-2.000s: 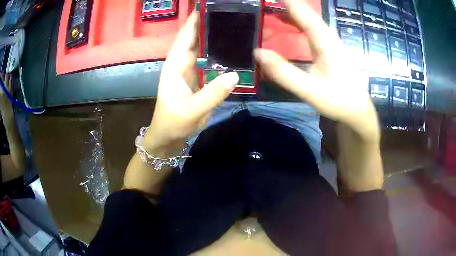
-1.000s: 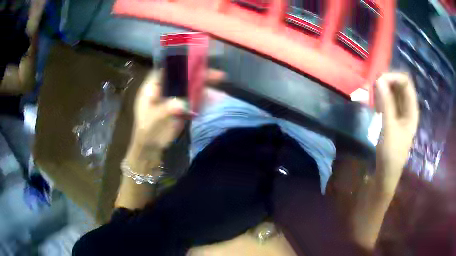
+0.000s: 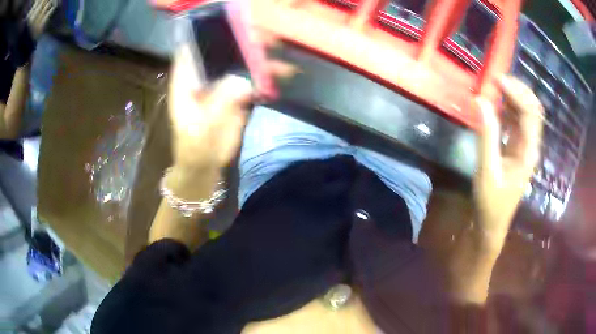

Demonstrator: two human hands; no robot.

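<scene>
My left hand (image 3: 208, 124) holds a red-framed mobile phone (image 3: 219, 42) with a dark screen, tilted, at the upper left. The phone is blurred, and its lower end is hidden by my thumb. My right hand (image 3: 510, 140) is at the right, by the right end of the orange-red foam tray (image 3: 418, 72). Its fingers are bent and blurred; whether it holds something small cannot be told. Dark phone units with red rims (image 3: 461, 55) lie in the tray's slots.
A clear blister tray (image 3: 555, 98) with dark pieces is right of the foam tray. The dark bench edge (image 3: 366, 94) runs below them. A brown cardboard box (image 3: 78, 156) with crumpled clear plastic (image 3: 117, 160) is at the left. Another person's arm (image 3: 16, 101) shows at the far left.
The view has swung, so the trays now slant down to the right. My left hand has carried the phone leftward, then up and tilted it. My right hand has left the phone and moved right.
</scene>
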